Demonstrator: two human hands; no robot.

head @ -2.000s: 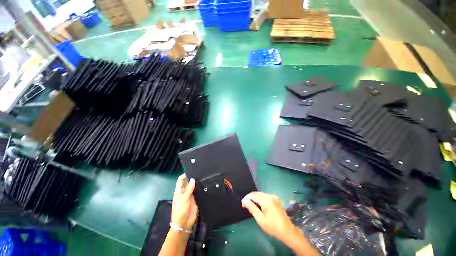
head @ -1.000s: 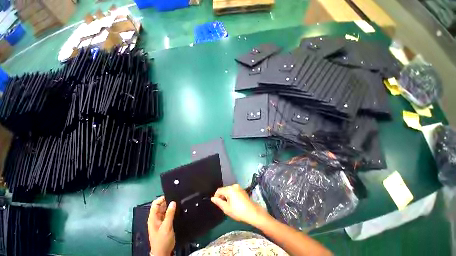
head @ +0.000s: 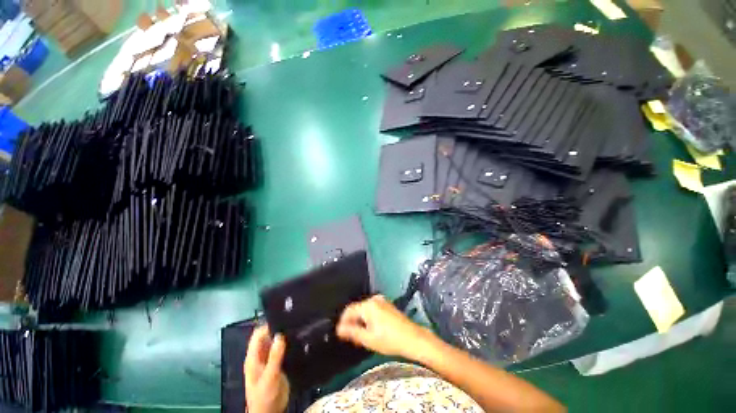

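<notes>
A matte black panel (head: 319,294) is tilted up near the bottom centre, with a small box and bright dots at its middle. My left hand (head: 266,367) grips its left edge, thumb on the face. My right hand (head: 373,324) is over the panel's right part, fingers bent together and blurred; whether they hold a wire cannot be told. Another panel (head: 343,234) lies flat on the green bench behind the held one, partly hidden by it. A dark framed panel (head: 234,363) lies at the near edge beside my left hand.
Leaning black panels (head: 145,234) fill the left. Fanned panels (head: 516,105) lie at the right, with a dark wire tangle (head: 516,218) and a clear plastic bag (head: 500,302) in front. Yellow slips (head: 658,298) lie at the right edge.
The view has swung right and down from the earliest frame. In the last second the held panel has tilted slightly and my right hand has shifted a little over it.
</notes>
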